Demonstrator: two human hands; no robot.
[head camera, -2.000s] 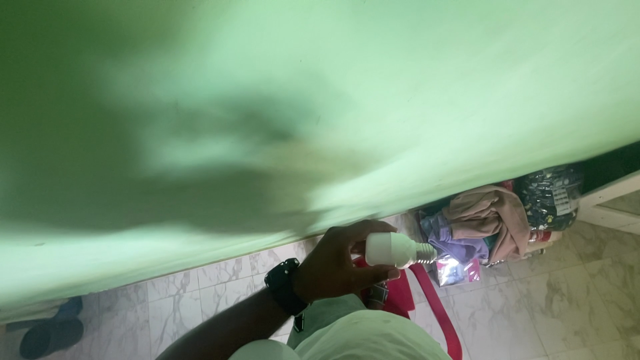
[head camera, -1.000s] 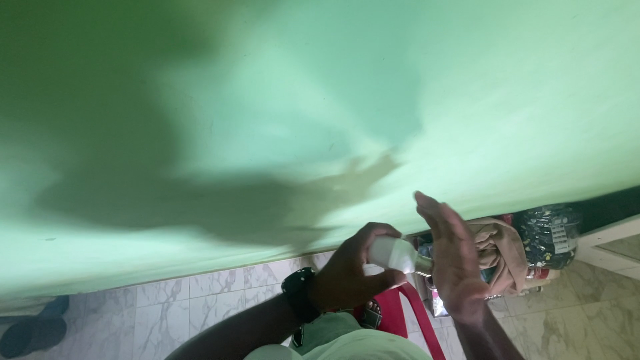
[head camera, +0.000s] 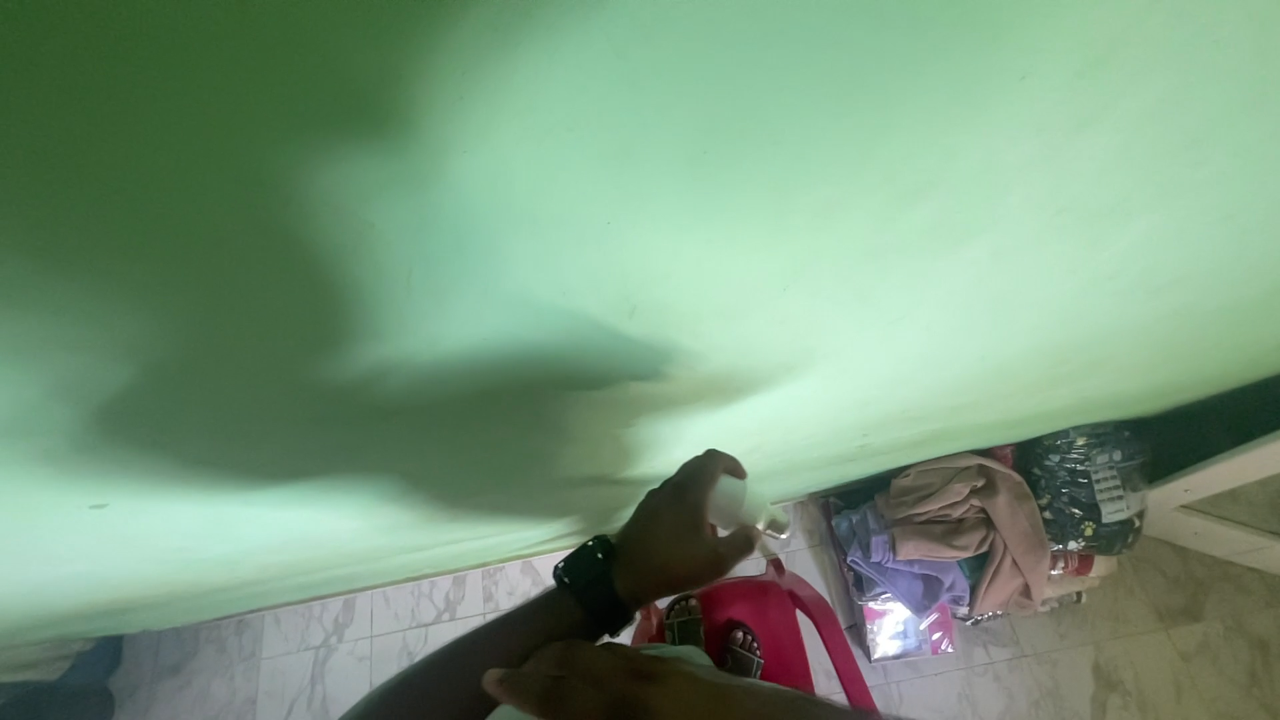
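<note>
My left hand, with a black watch on its wrist, grips a white light bulb by its body, close to the green wall. The bulb's metal screw base points right and is blurred. Lower down, my right hand lies across the left forearm at the bottom edge and holds nothing that shows; its fingers are blurred and partly cut off. Both feet, in dark sandals, stand on a red plastic chair beneath the hands.
A green wall fills most of the view. On the marble-patterned floor, folded clothes are heaped beside a dark patterned bundle in plastic wrap. A white frame stands at the far right, and dark blue items lie lower left.
My right hand came in beside the bulb's base one second ago and has since moved down and left, away from it. My left hand has kept hold of the bulb.
</note>
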